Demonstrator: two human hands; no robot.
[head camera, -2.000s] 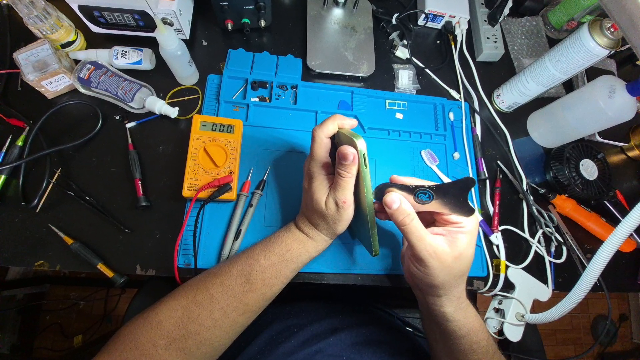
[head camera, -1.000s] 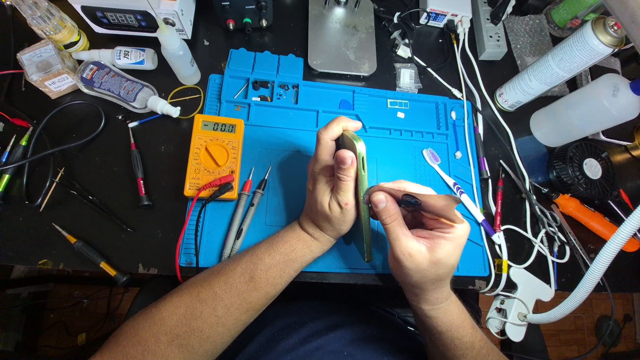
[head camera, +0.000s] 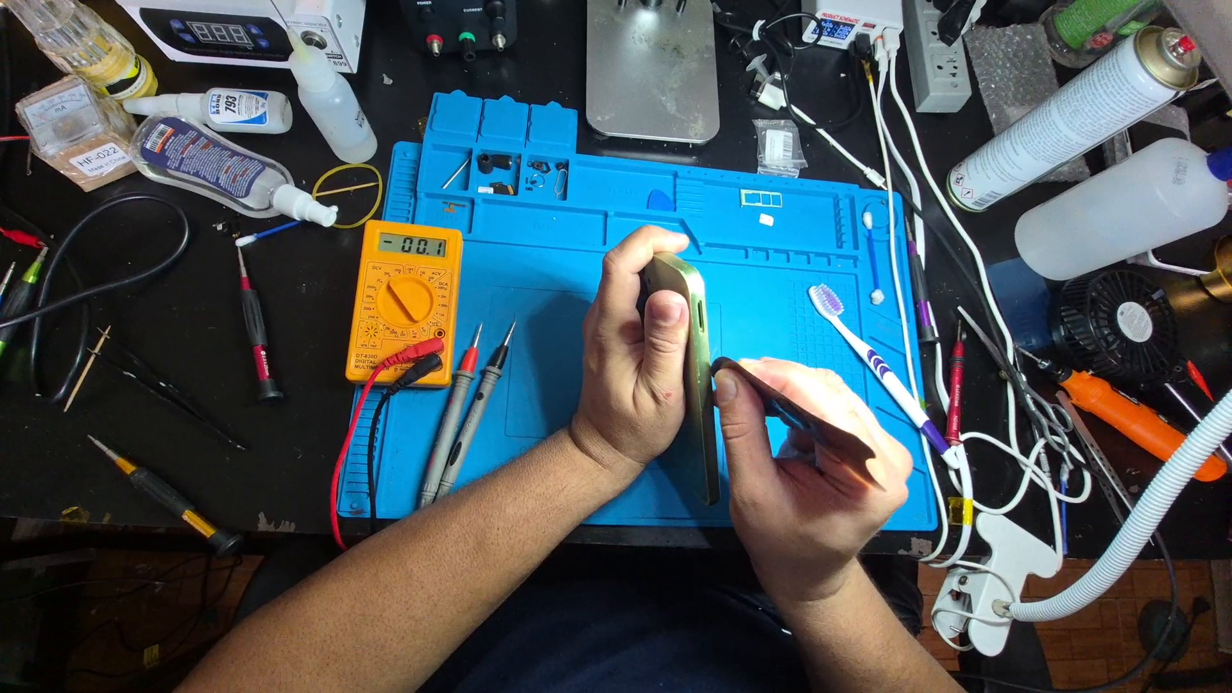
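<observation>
My left hand (head camera: 640, 356) grips a green smartphone (head camera: 705, 385) on edge, its narrow side turned up toward the camera and the thumb along it. In my right hand (head camera: 818, 462) is a thin, dark metal pry tool (head camera: 808, 419), pinched between thumb and fingers. Its rounded tip is close beside the phone's right-hand edge; whether it touches cannot be told. Both hands are above a blue silicone repair mat (head camera: 549, 404). The phone's two broad faces are mostly hidden.
Left of my hands lie a yellow multimeter (head camera: 406, 303) and its test probes (head camera: 467, 414). A toothbrush (head camera: 881, 371), white cables and an orange-handled tool (head camera: 1141, 423) are on the right. Small parts sit in the mat's compartments (head camera: 496, 173). A metal plate (head camera: 653, 77) stands behind.
The pry tool has turned in my right hand, from its broad face showing to a slanted view. My left hand still holds the phone on edge.
</observation>
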